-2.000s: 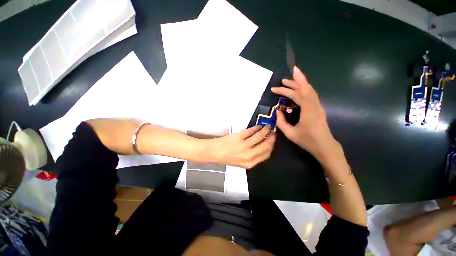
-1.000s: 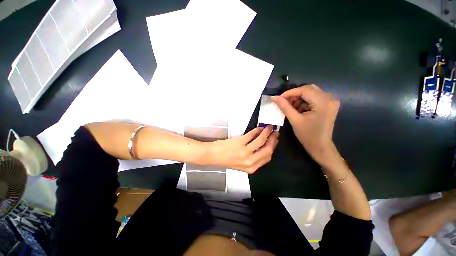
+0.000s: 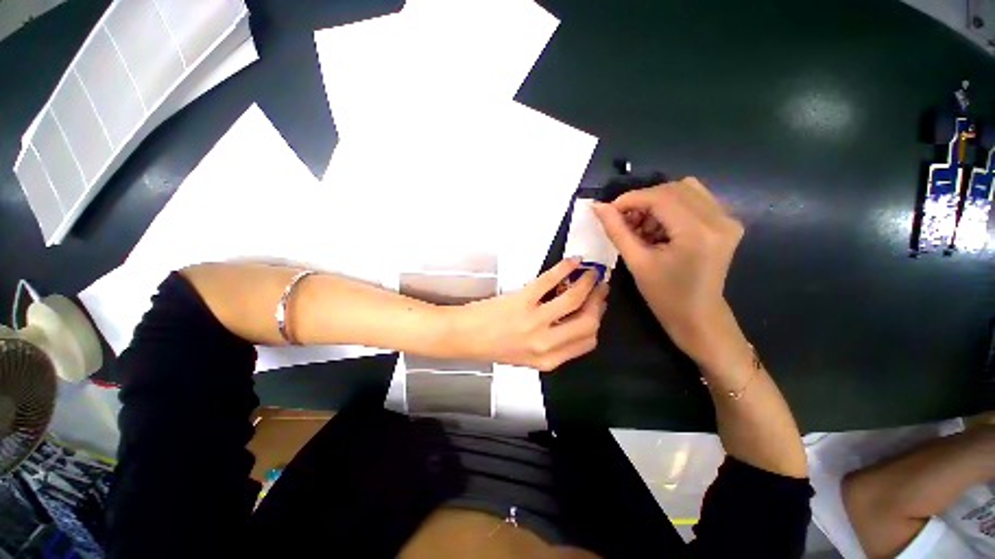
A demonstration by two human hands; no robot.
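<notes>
A module (image 3: 592,233) lies between my hands, just right of the white sheets. It shows a whitish flat face, with a bit of blue at its lower end. My left hand (image 3: 554,322) holds that blue end with its fingertips. My right hand (image 3: 679,242) has thumb and index finger pinched at the upper right corner of the whitish face; whether they grip the module or a thin piece on it cannot be told. A small dark component (image 3: 623,167) shows just above the module. A sticker sheet (image 3: 448,395) with grey patches lies partly under my left forearm.
Overlapping white backing sheets (image 3: 436,142) cover the middle. A stack of sticker sheets (image 3: 115,93) lies at upper left. Two modules (image 3: 940,207) stand side by side at far right. A fan (image 3: 27,399) is at the left edge. A person's arm (image 3: 927,475) shows at lower right.
The module was blue side up with its orange cable showing; now a whitish face shows. The thin blade-like piece above my right fingers is no longer visible. My right hand has turned and closed into a pinch.
</notes>
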